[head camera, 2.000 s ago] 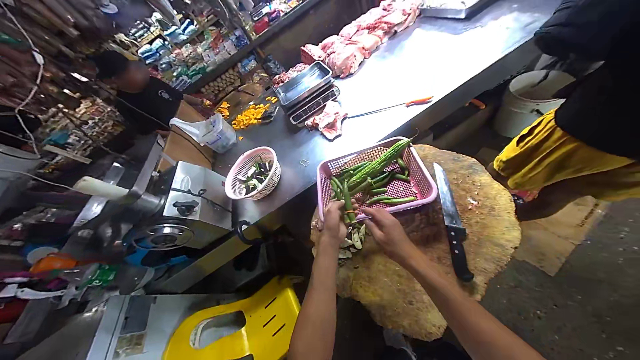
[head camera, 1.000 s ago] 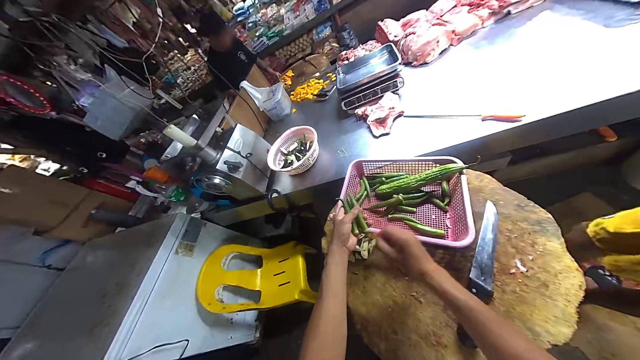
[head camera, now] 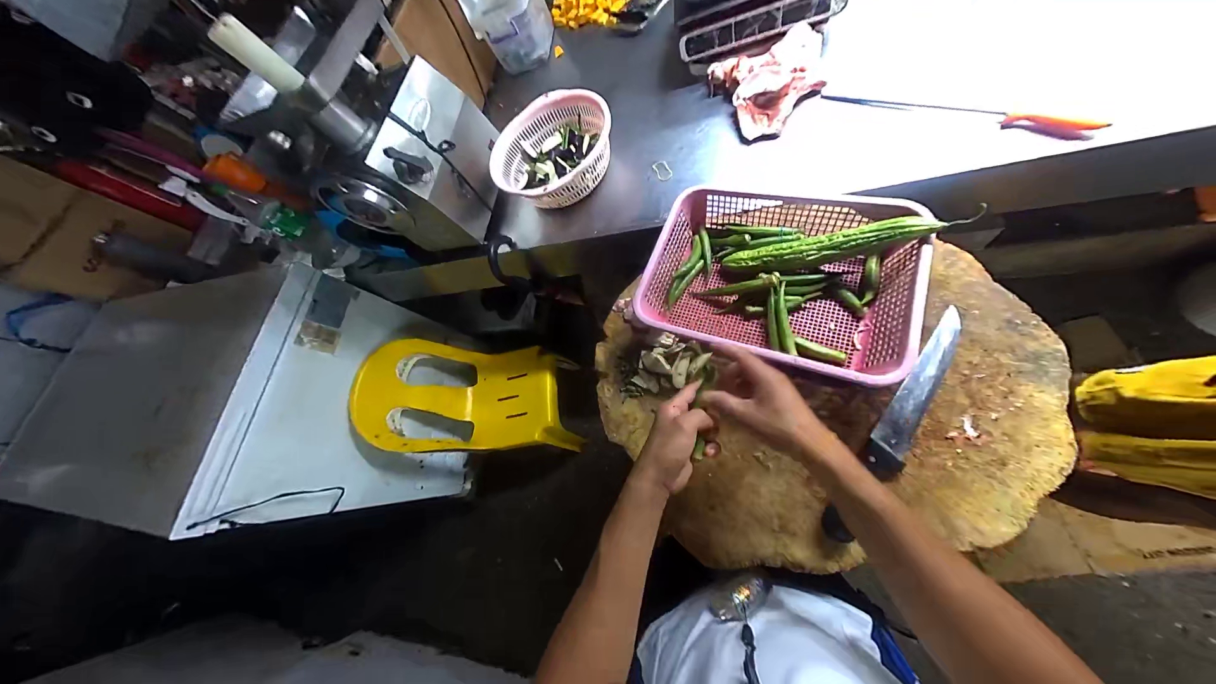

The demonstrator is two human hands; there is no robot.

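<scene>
My left hand (head camera: 676, 439) is closed around a green vegetable, seemingly an okra pod, whose end (head camera: 699, 448) shows below the fingers. My right hand (head camera: 755, 394) touches its upper part with bent fingertips; whether they grip it is unclear. Both hands are over a round wooden chopping block (head camera: 760, 503). Cut pale green tops (head camera: 670, 366) lie in a pile just beyond them. A pink plastic basket (head camera: 788, 357) on the block holds green pods and a long ridged gourd (head camera: 826, 245). To its right lies a knife (head camera: 914, 389) with a black handle.
On the metal table (head camera: 636, 152) stand a round pink basket (head camera: 596, 180) of cut vegetables and a plastic container (head camera: 522, 38). Raw meat (head camera: 771, 85) lies beside an orange-handled tool (head camera: 1054, 123). A yellow plastic chair (head camera: 513, 397) is at the left, and yellow clothing (head camera: 1159, 408) at the right edge.
Both hands have moved from the basket's near left corner to just below the pile, with a green vegetable in the left one. The view has shifted and tilted down.
</scene>
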